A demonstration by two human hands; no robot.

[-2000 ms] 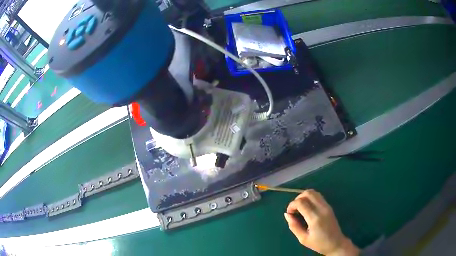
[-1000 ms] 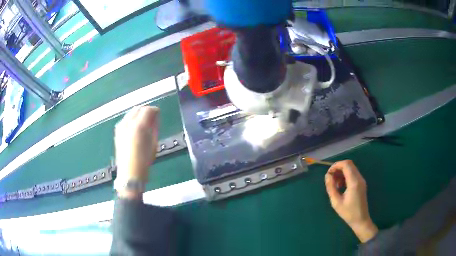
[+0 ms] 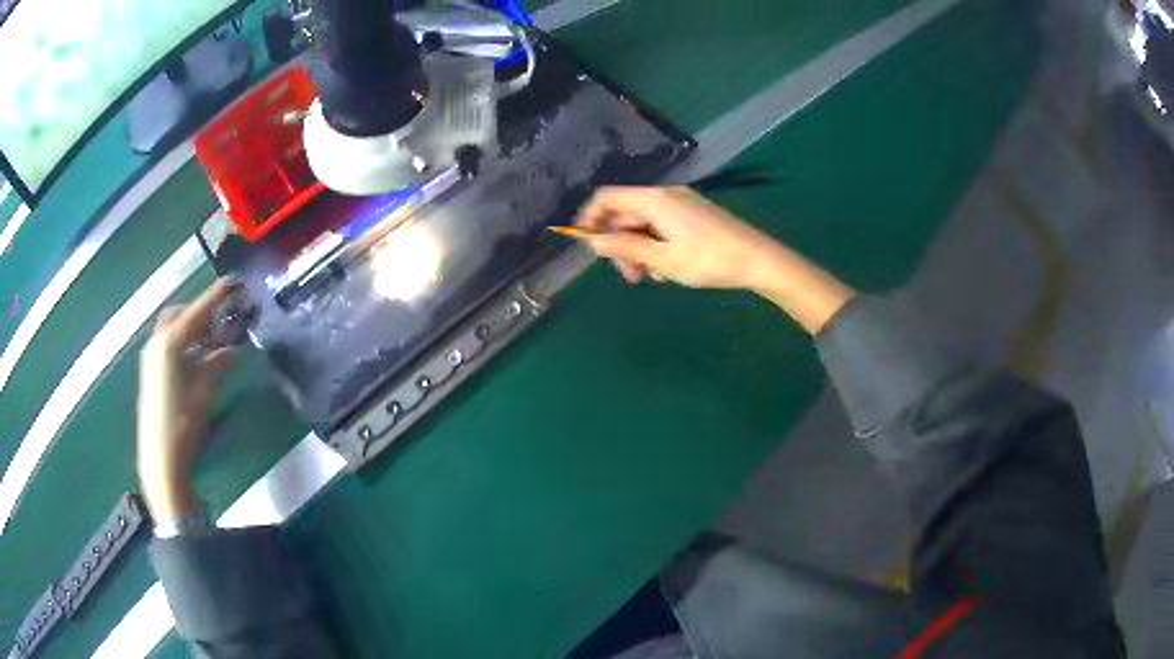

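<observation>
A grey strip tray (image 3: 439, 375) with a row of small round parts lies along the near edge of the dark plate (image 3: 515, 206). My right hand (image 3: 663, 241) holds a thin swab or pick (image 3: 568, 232), its orange tip pointing left, above the tray's far right end and apart from it. My left hand (image 3: 193, 337) is blurred at the plate's left edge, fingers bent around a dark patch; whether it holds anything is unclear. The microscope (image 3: 367, 64) with its white ring light (image 3: 367, 157) stands over the plate, casting a bright spot.
A red bin (image 3: 261, 161) stands left of the microscope. A monitor (image 3: 77, 77) is at the upper left. More strip trays (image 3: 84, 573) lie at the lower left. A dark thin tool (image 3: 736, 178) lies beyond my right hand. Part of a blue bin (image 3: 512, 13) shows at the top.
The view has turned and shifted. My right hand has lifted the stick's tip off the tray's end. My left hand has moved from over the left strips to the plate's left edge.
</observation>
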